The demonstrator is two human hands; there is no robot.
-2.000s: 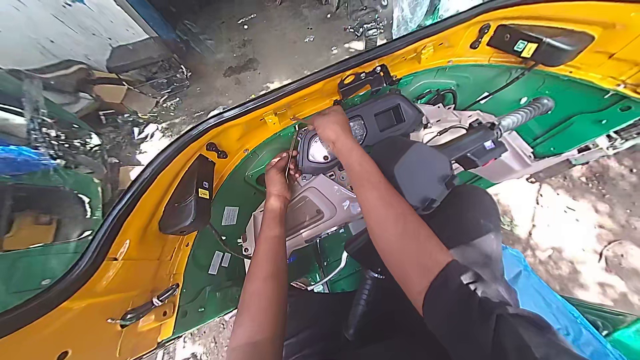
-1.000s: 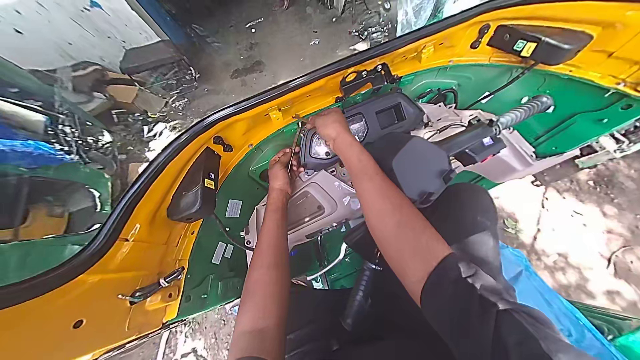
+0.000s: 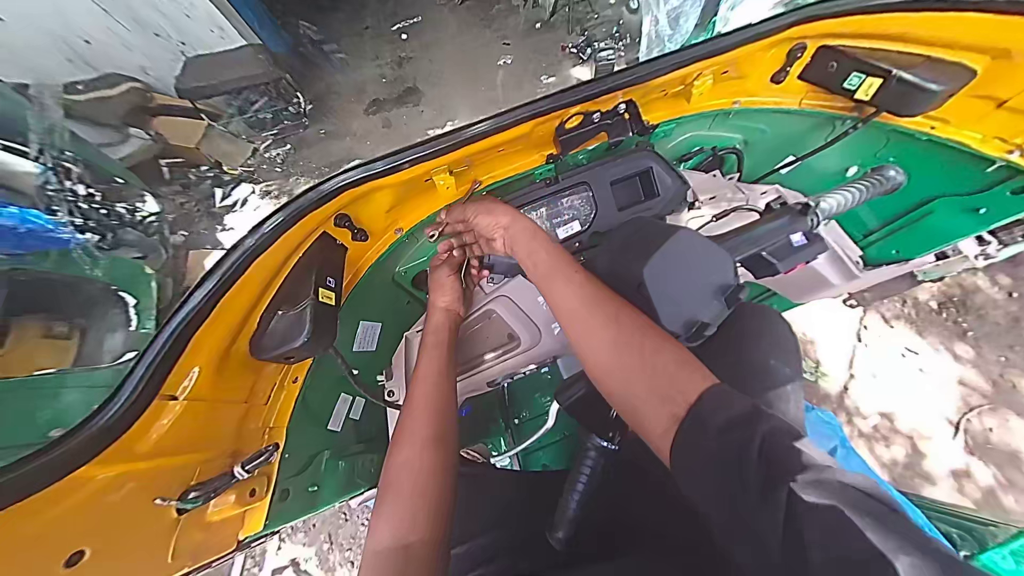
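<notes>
My right hand [image 3: 484, 224] is above the left end of the dashboard's instrument cluster [image 3: 564, 212], its fingers pinching a slim metal tool [image 3: 433, 236] with a ring-shaped end, which looks like a spanner. Just below, my left hand [image 3: 448, 280] is raised with bent fingers close under the right ones. A thin piece shows along its fingers, but what it is cannot be told. Under both hands lie the green front panel [image 3: 384, 280] and the grey dashboard tray [image 3: 488, 336] of a three-wheeler.
A black windscreen-frame seal [image 3: 296, 192] edges the yellow body. Black mirrors [image 3: 300, 308] sit at either side, one at the upper right [image 3: 888, 80]. The handlebar has a grey grip [image 3: 860, 192] and a black grip [image 3: 584, 488]. A bundled cable [image 3: 224, 480] lies lower left.
My right hand has moved left off the instrument cluster, toward my left hand, and the ring-ended tool now shows in its fingers. More of the cluster's display is uncovered.
</notes>
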